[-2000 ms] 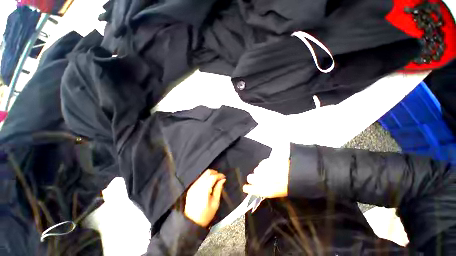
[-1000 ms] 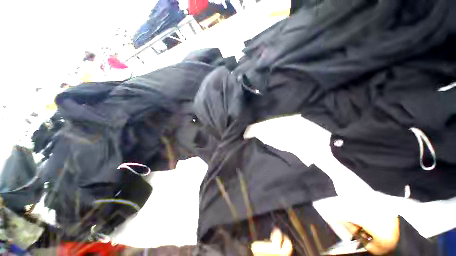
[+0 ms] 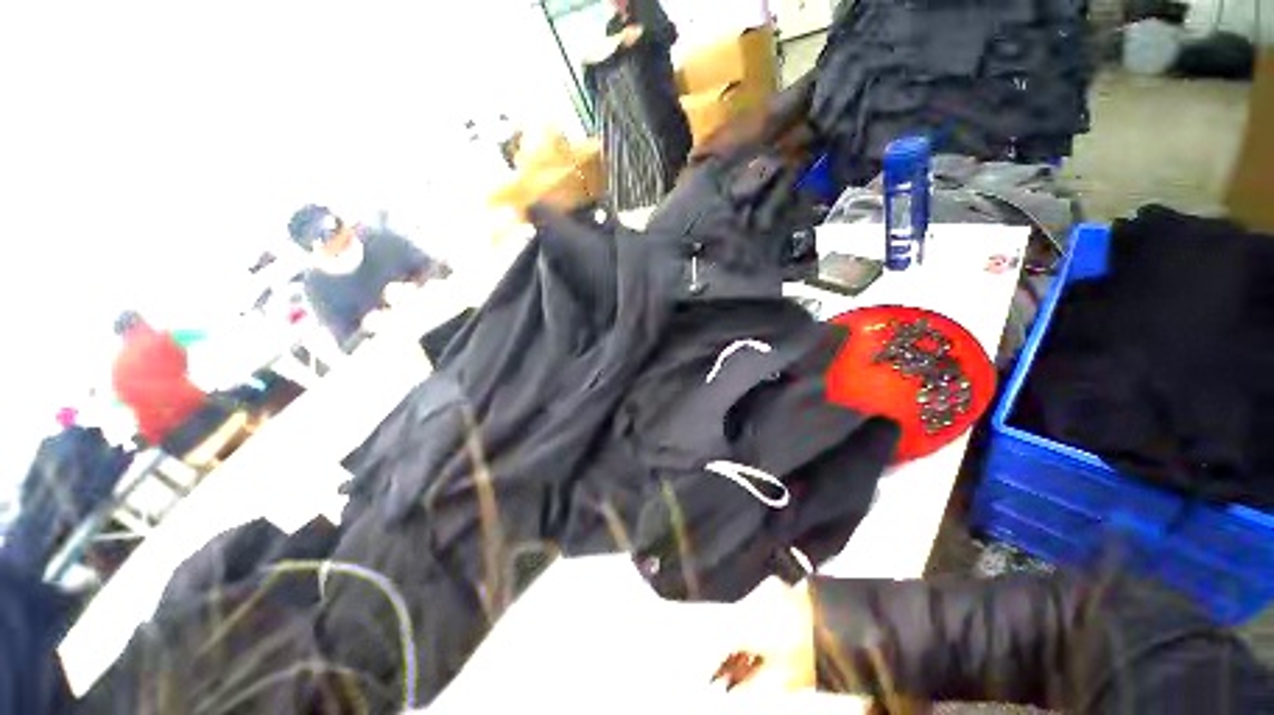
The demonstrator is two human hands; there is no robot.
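Black garments [image 3: 559,377] lie heaped along the white table, with a white cord loop [image 3: 750,482] sticking out and a small round snap near the front edge. My right hand [image 3: 780,640] is low in the picture, just in front of the garments, washed out by glare. Small dark brown pieces [image 3: 736,671] show at its fingers. My left hand is not in view. A red dish [image 3: 857,380] holds a pile of small dark pieces [image 3: 925,374] at the table's right side.
A blue bottle [image 3: 907,205] stands behind the dish, near a dark flat object [image 3: 845,273]. A blue crate [image 3: 1104,510] with black garments is at the right. Cardboard boxes, a large dark cloth pile and several people are farther back.
The view has swung up and towards the right, bringing the dish, bottle and crate into view. My left hand and the cloth piece it was on have left the picture.
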